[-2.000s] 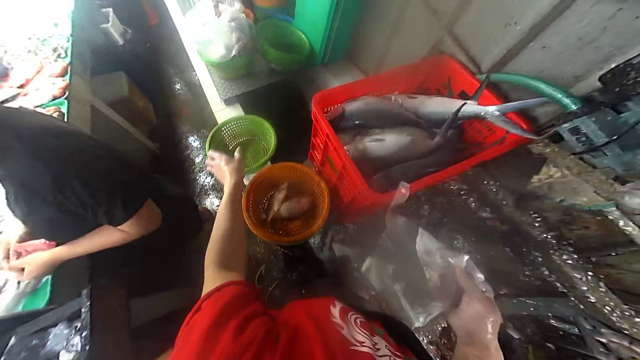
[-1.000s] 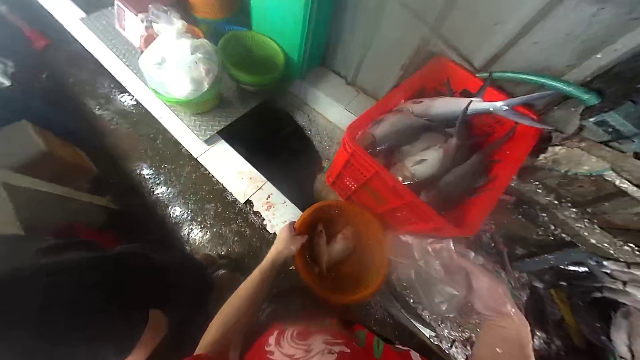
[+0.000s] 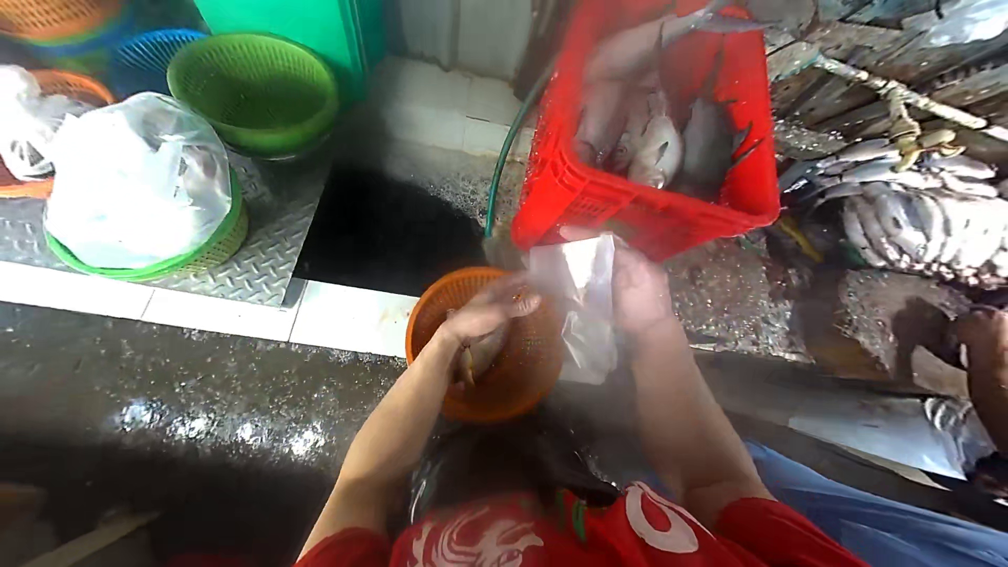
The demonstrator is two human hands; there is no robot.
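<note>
An orange plastic colander (image 3: 512, 394) with fish (image 3: 482, 352) in it stands in front of me. My left hand (image 3: 492, 307) is over the colander, fingers spread and blurred, near the mouth of a clear plastic bag. My right hand (image 3: 636, 287) holds that plastic bag (image 3: 587, 315) at the colander's right side, below a red plastic crate (image 3: 654, 213). Large silvery fish (image 3: 657, 150) lie in the crate, tails over its far rim. Whether my left fingertips touch the bag is unclear.
At left, a plastic bag (image 3: 146, 189) fills a green basket beside a green colander (image 3: 252, 90) on a metal plate. A dark opening (image 3: 386, 228) lies behind the tiled ledge (image 3: 346, 315). Small fish (image 3: 929, 213) and another person's hand (image 3: 988, 339) are at right.
My left hand has let go of the orange colander's rim and moved over it, toward the bag. The green colander held two seconds ago has left that hand. The view has shifted.
</note>
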